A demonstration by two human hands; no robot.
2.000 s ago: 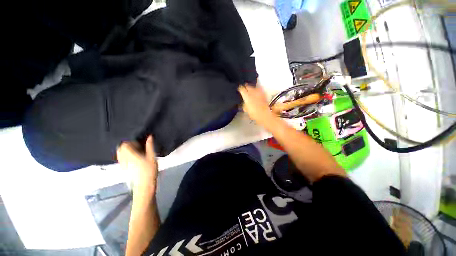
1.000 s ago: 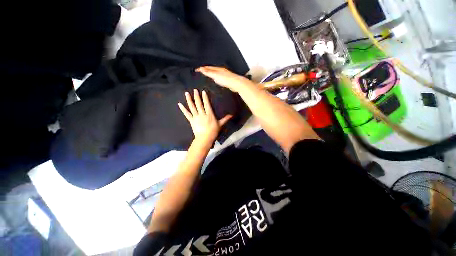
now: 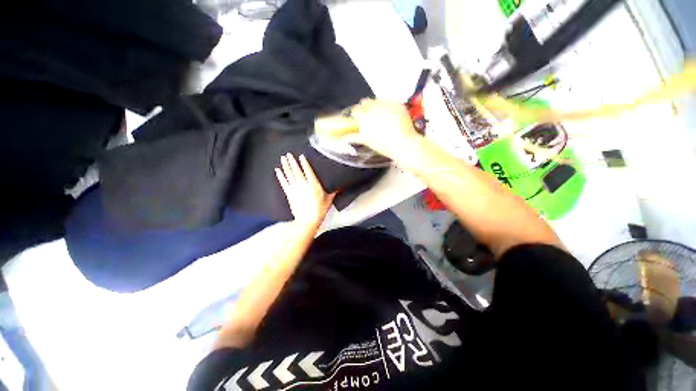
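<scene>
A black garment (image 3: pixel 164 179) lies over the navy padded board (image 3: pixel 145 256), wrinkled towards its upper part. My right hand (image 3: pixel 378 126) grips the yellow-tan handle of the steam iron (image 3: pixel 347 151). The iron's pale rim lies at the right part of the garment; whether it touches the cloth cannot be told. My left hand (image 3: pixel 304 191) lies on the garment with fingers spread, just left of and below the iron. The board's right end is hidden under the cloth.
A large black mass of garments (image 3: pixel 91 61) is at upper left. The white table (image 3: pixel 69 328) is under the board. At right are a bright green container (image 3: pixel 561 195), a blurred black hose (image 3: pixel 561 38), a yellow hose (image 3: pixel 610 111) and a floor fan (image 3: pixel 649 267).
My right hand has left the cloth, taken the iron from the table's right end and brought it over the garment. My left hand stays spread on the cloth. The hoses have swung up.
</scene>
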